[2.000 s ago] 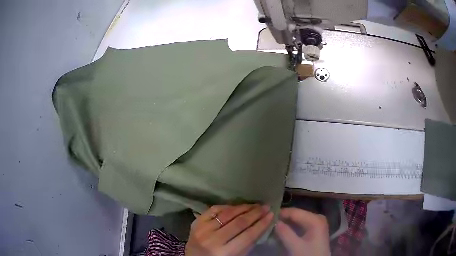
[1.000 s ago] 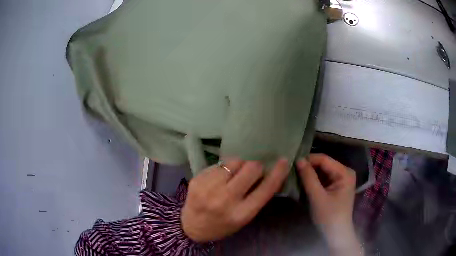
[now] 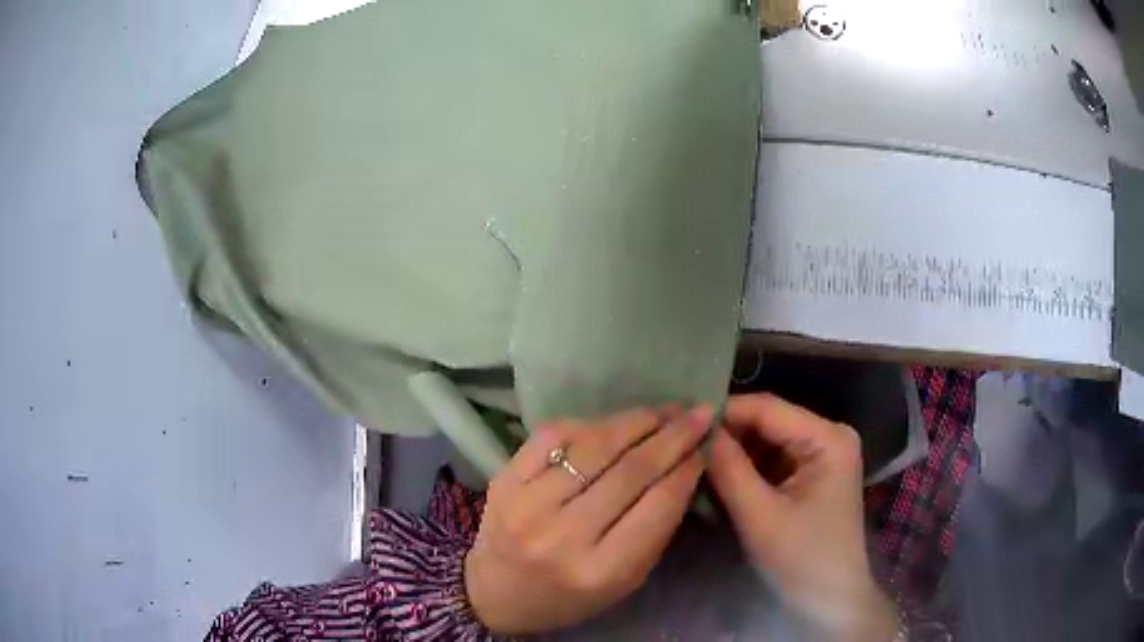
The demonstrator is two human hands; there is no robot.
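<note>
Sage-green fabric panels point(image 3: 376, 188) lie in layers over the table and hang over its front edge. Their right edge runs up to the presser foot area point(image 3: 749, 10), mostly cut off at the top. My left hand point(image 3: 596, 508), with a ring, lies on the lower part of the cloth, fingers toward the right edge. My right hand point(image 3: 797, 489) pinches that edge between thumb and finger, right beside my left fingertips. A narrow rolled strip of the cloth sticks out left of my left hand.
The cream-white machine bed point(image 3: 928, 100) is at the upper right, with a tan-brown block point(image 3: 780, 15) at the top. A printed ruler scale point(image 3: 928, 282) runs along the table front. A green cut piece point(image 3: 1129, 276) lies at the right rim. A pale grey-blue wall point(image 3: 75, 314) is left.
The upper green layer now lies flat over the cloth instead of folded back diagonally. Both hands are still at the right edge. The view has shifted, so the machine head is out of the picture.
</note>
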